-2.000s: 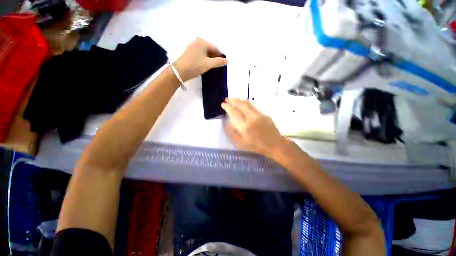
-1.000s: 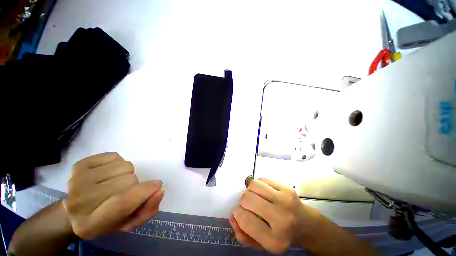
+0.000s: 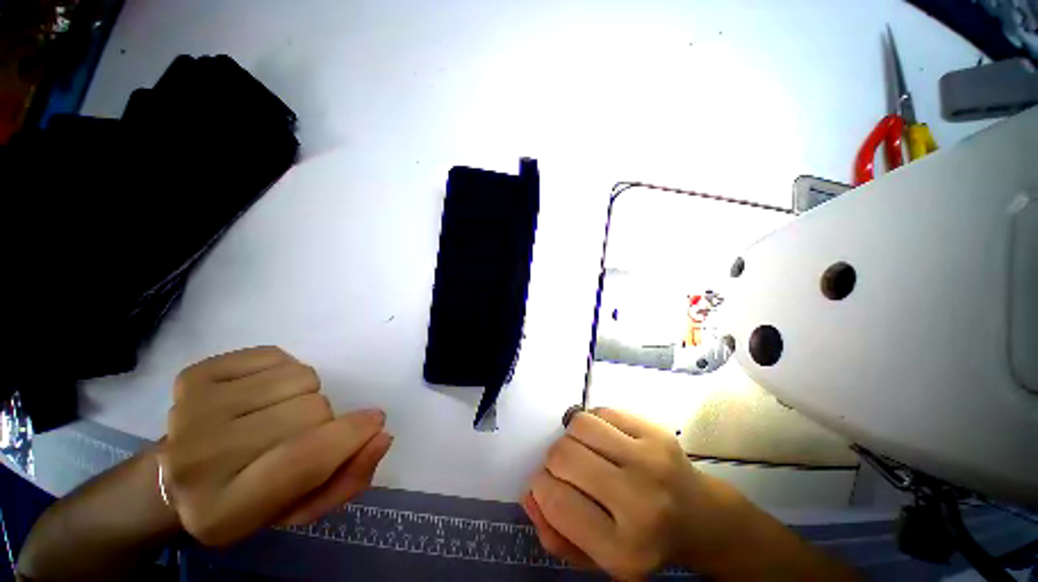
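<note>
A black fabric panel [image 3: 472, 279] lies flat on the white table, touched by neither hand. A narrow black strip [image 3: 525, 262] lies along its right edge; its lower end curls out, with a small pale tip. My left hand [image 3: 268, 443] is at the lower left, fingers curled, with nothing visible in it. My right hand [image 3: 615, 489] is closed at the table's front edge, right of the strip's lower end. A small dark round thing shows at its fingertips; I cannot tell whether it is held.
A pile of black pieces [image 3: 171, 205] lies at the left. The white sewing machine head [image 3: 911, 307] stands at the right over the machine bed [image 3: 660, 250]. Scissors with red and yellow handles [image 3: 894, 148] lie behind it. A printed ruler [image 3: 438, 534] runs along the front edge.
Two seconds ago both hands were on the black panel. Both have since come away from it and back towards the front edge. The view has shifted closer over the table.
</note>
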